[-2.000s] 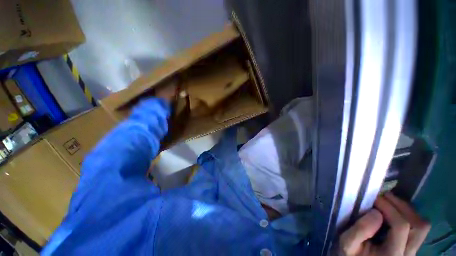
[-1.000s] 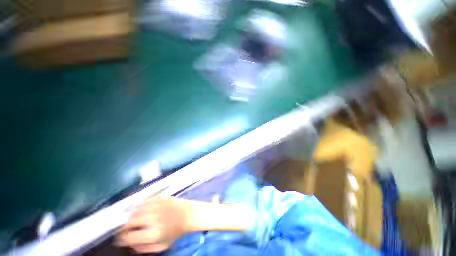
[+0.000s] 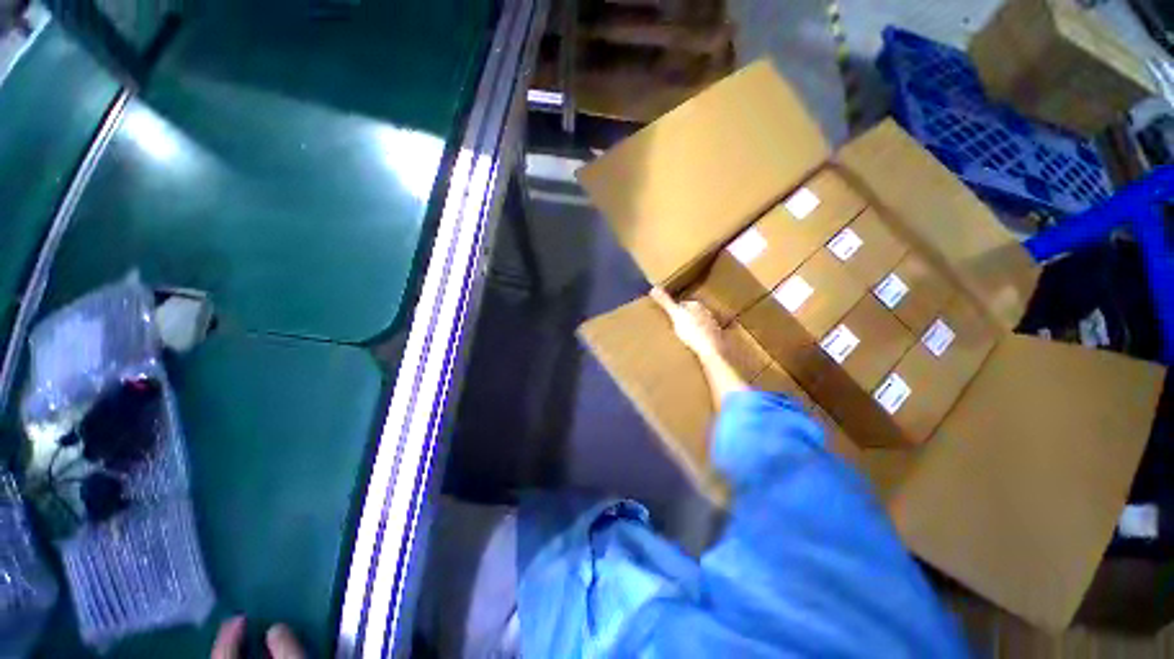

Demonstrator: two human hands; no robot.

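Observation:
A large shipping carton point(image 3: 1024, 444) stands open at the right, flaps spread. Small labelled boxes point(image 3: 860, 299) sit inside in rows, with white labels up. My right hand point(image 3: 695, 331) reaches into the carton's near left side, at the edge of a lower box; its grip is unclear. My left hand point(image 3: 258, 641) shows only as two fingertips at the bottom edge, over the conveyor. A wrapped product point(image 3: 110, 451), dark and lumpy inside clear air-column wrap, lies on the green conveyor point(image 3: 277, 425) at left.
A metal rail point(image 3: 419, 348) edges the conveyor. More clear wrap point(image 3: 19, 554) is cut off at the left edge. Behind the carton are a blue crate point(image 3: 991, 122), a closed brown carton point(image 3: 1049, 64) and a blue bar point(image 3: 1107, 219). Brown boxes point(image 3: 644, 58) stand beyond the rail.
The view has swung from the floor carton, across the conveyor, to the large carton at right. My right hand, earlier at the rail, is now inside this carton. My left hand has left the floor carton.

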